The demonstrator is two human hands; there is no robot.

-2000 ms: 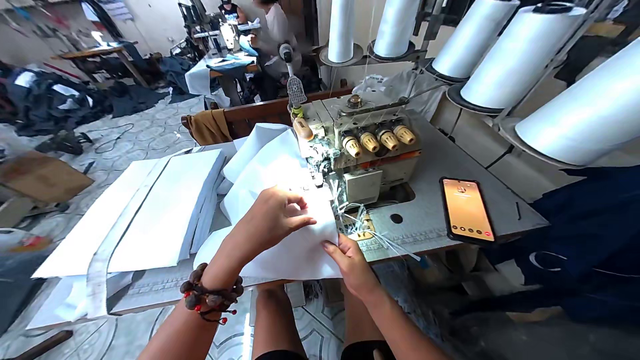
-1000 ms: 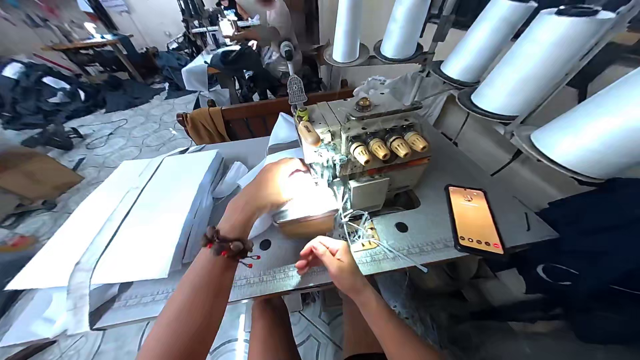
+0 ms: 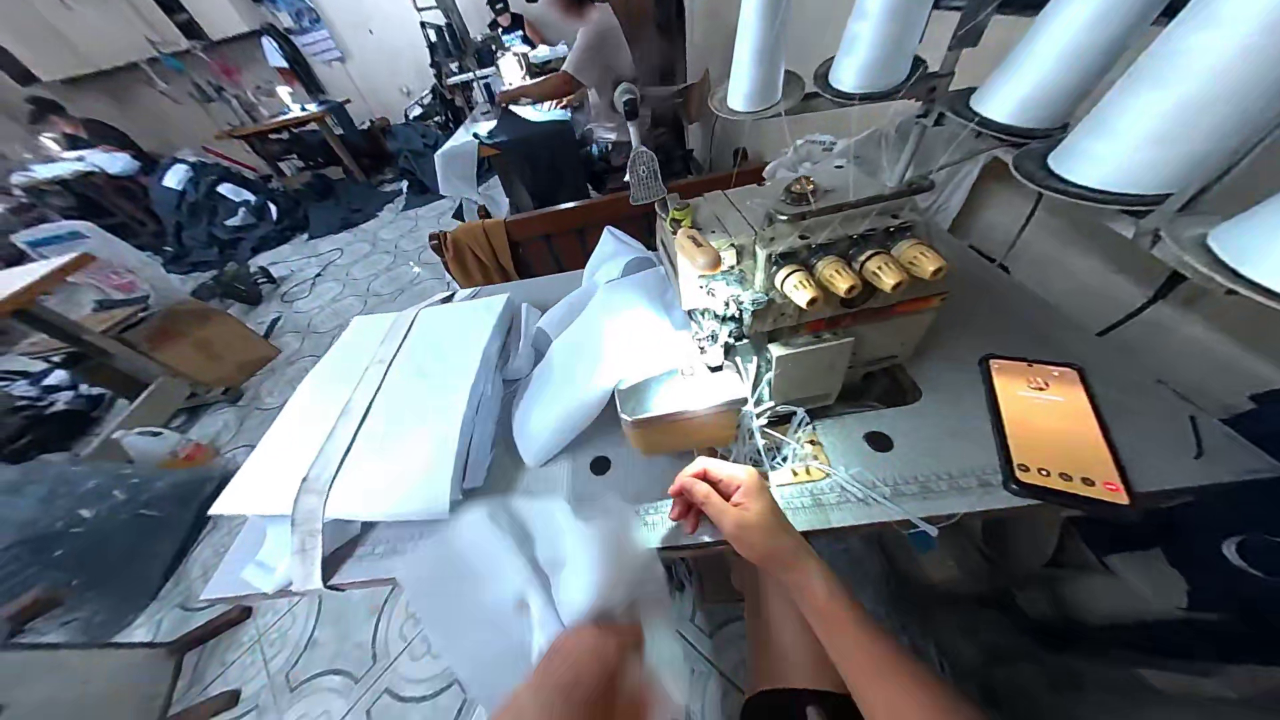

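Note:
My left hand (image 3: 590,655), blurred at the bottom middle, is on a blurred piece of white fabric (image 3: 520,580) in front of the table edge; its fingers are hidden. My right hand (image 3: 728,500) hovers by the table's front edge, fingers curled, with nothing visible in it. Behind it an overlock sewing machine (image 3: 810,270) stands with its lamp lighting the metal plate at its left. White cloth (image 3: 610,340) lies left of the needle area. A bunch of white thread ends (image 3: 780,425) hangs at the machine's front. A stack of white fabric pieces (image 3: 420,400) with a strip across it lies on the left.
A smartphone (image 3: 1060,430) with its screen lit lies on the table's right. White thread cones (image 3: 880,45) stand above the machine. A brown cloth (image 3: 480,252) hangs on a wooden rail behind. Several people (image 3: 595,60) are at the back; dark garments (image 3: 225,210) lie on the floor.
The white fabric that both hands held at the machine two seconds ago is gone from there. My left hand has moved from the machine toward me, to the bottom of the view.

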